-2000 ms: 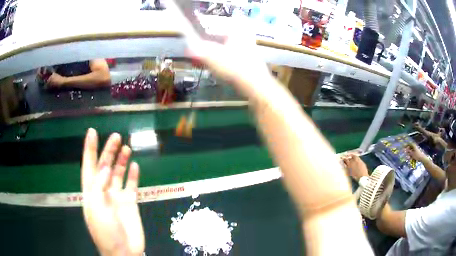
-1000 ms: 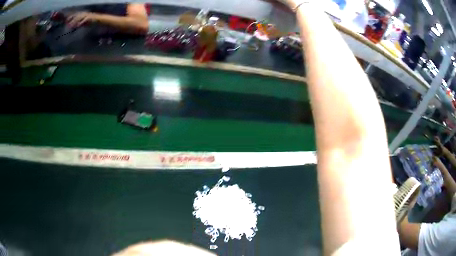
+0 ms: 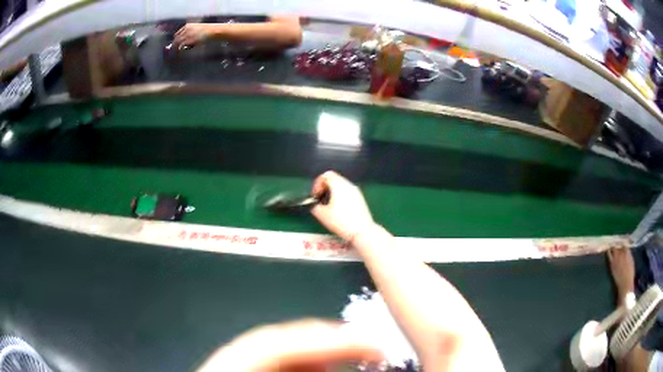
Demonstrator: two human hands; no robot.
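Observation:
My right hand (image 3: 340, 205) reaches over the green belt and grips a dark, blurred handset (image 3: 287, 202) by its right end. The handset is tilted and seen nearly edge-on. Another handset (image 3: 166, 208), with a green board at its left end, lies on the belt at the left, by the white rail. My left hand (image 3: 331, 343) is blurred at the bottom, beside the pile of small white parts (image 3: 382, 327); its fingers are unclear. My arms partly hide the pile, which lies on the dark green mat.
The white rail (image 3: 276, 243) with red lettering runs between belt and mat. A cream fan (image 3: 640, 320) stands at the lower right near a person's arm. Another fan (image 3: 22, 357) shows at the lower left. Across the belt are a person's forearms (image 3: 240, 33) and a cardboard box (image 3: 571, 110).
My right hand has come down from the shelf and now grips a handset over the belt. My left hand has moved up beside the white pile. The view has shifted.

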